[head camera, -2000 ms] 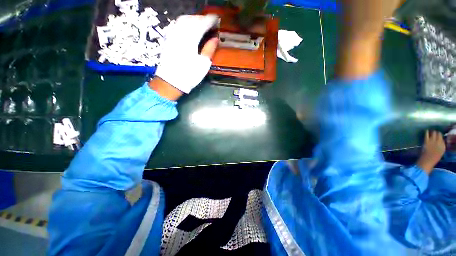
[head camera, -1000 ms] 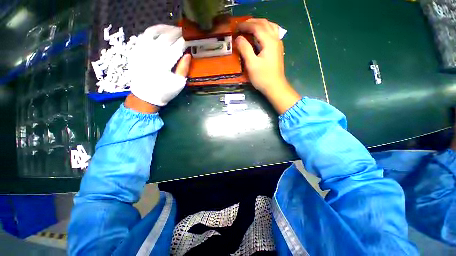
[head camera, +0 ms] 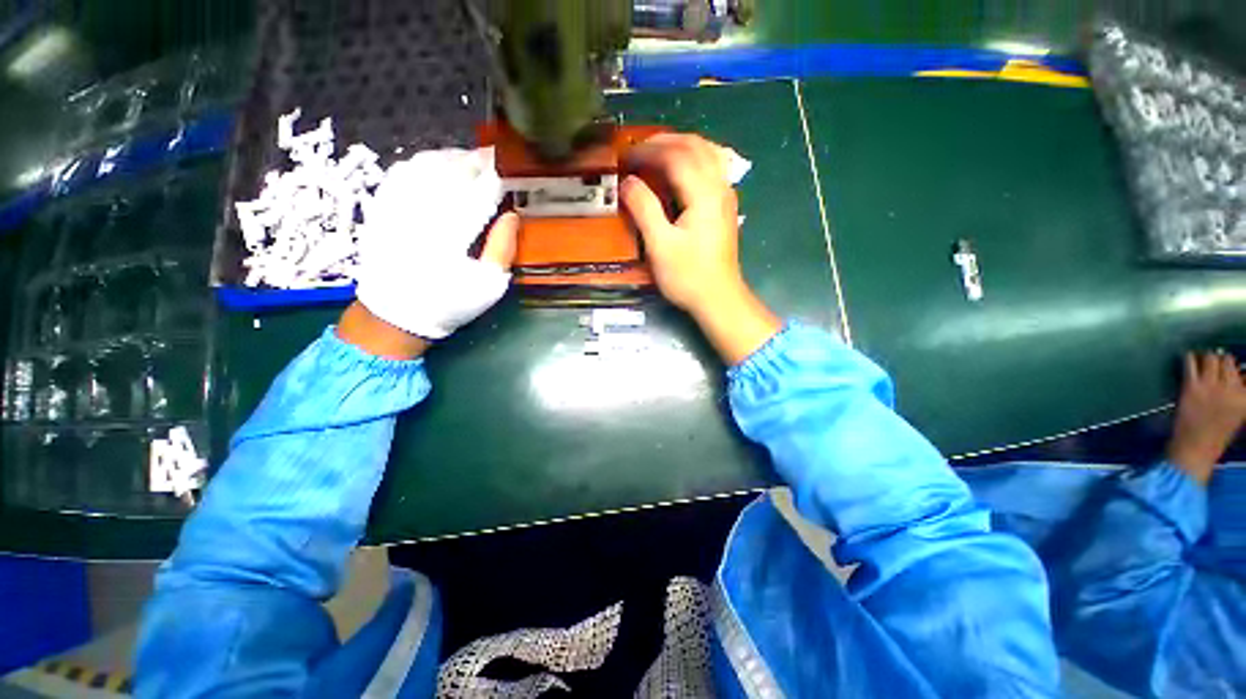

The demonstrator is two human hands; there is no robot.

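An orange press fixture [head camera: 581, 243] stands in front of me with a silver-grey insert [head camera: 563, 195] in its middle. The olive-green press ram [head camera: 554, 82] stands over its back part. My left hand [head camera: 435, 246], in a white glove, rests at the fixture's left side, thumb on its edge. My bare right hand [head camera: 694, 232] lies at the right side, fingers curled over the edge. Whether either hand holds a small part cannot be told; the fingertips are partly hidden. White plastic parts [head camera: 615, 320] lie just below the fixture.
A dark bin with a blue front edge [head camera: 294, 296] holds heaped white parts at left. A clear blister tray [head camera: 103, 369] lies far left with a few white parts. One part [head camera: 969, 270] lies alone at right. A filled tray [head camera: 1186, 150] and another person's hand [head camera: 1211, 403] are at far right.
My right arm has come back from the far right to the fixture, and a lone part now lies at right. Since one second ago both hands have stayed at the fixture; the view has shifted.
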